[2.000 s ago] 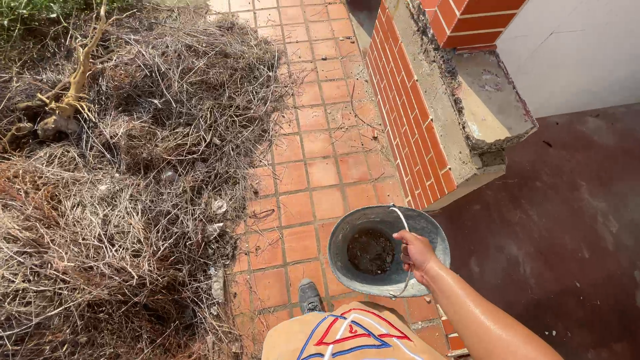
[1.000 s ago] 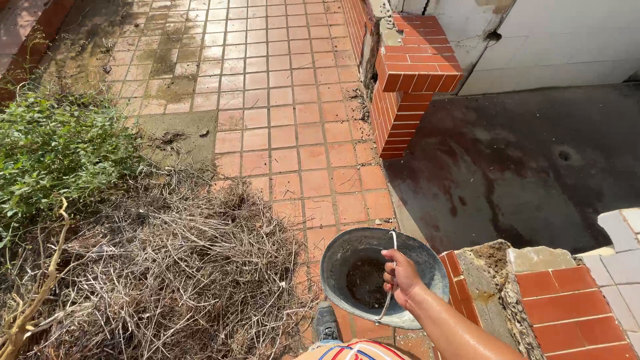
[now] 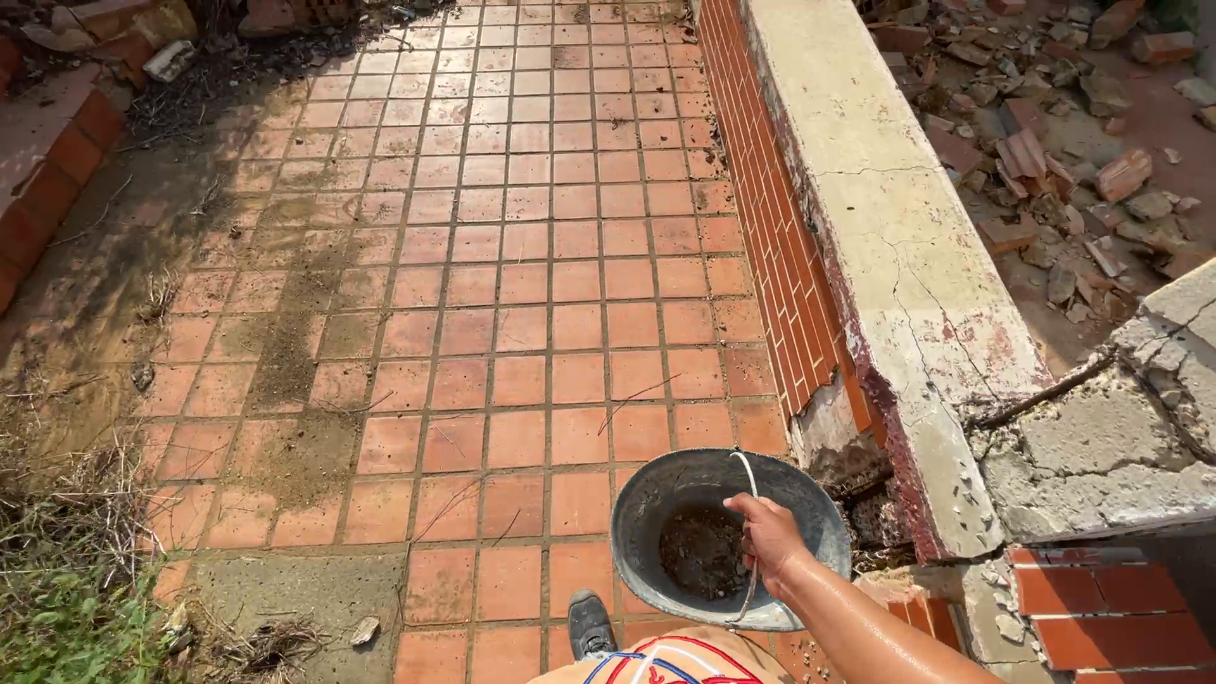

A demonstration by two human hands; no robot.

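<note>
My right hand [image 3: 768, 543] is closed around the thin white handle [image 3: 746, 467] of a dark grey bucket [image 3: 635, 532]. The bucket hangs in front of me at the lower middle, its mouth facing up, beside the broken end of a low wall. Some dark soil and small debris [image 3: 703, 554] lie in its bottom. A dark shoe [image 3: 591, 622] shows on the tiles left of the bucket, next to light-coloured clothing with red and blue lines. My left hand is outside the view.
Square terracotta tiles [image 3: 522, 380] run ahead, with dirt patches and twigs on them. Along the right stands a low, cracked wall [image 3: 855, 142] faced with brick; broken bricks and rubble [image 3: 1054, 171] lie beyond it. Dry brush [image 3: 66, 513] and green weeds [image 3: 95, 617] are at lower left.
The view has moved a long way forward along the tiled path, past the large heap of dry brush. My right hand still holds the bucket by its handle.
</note>
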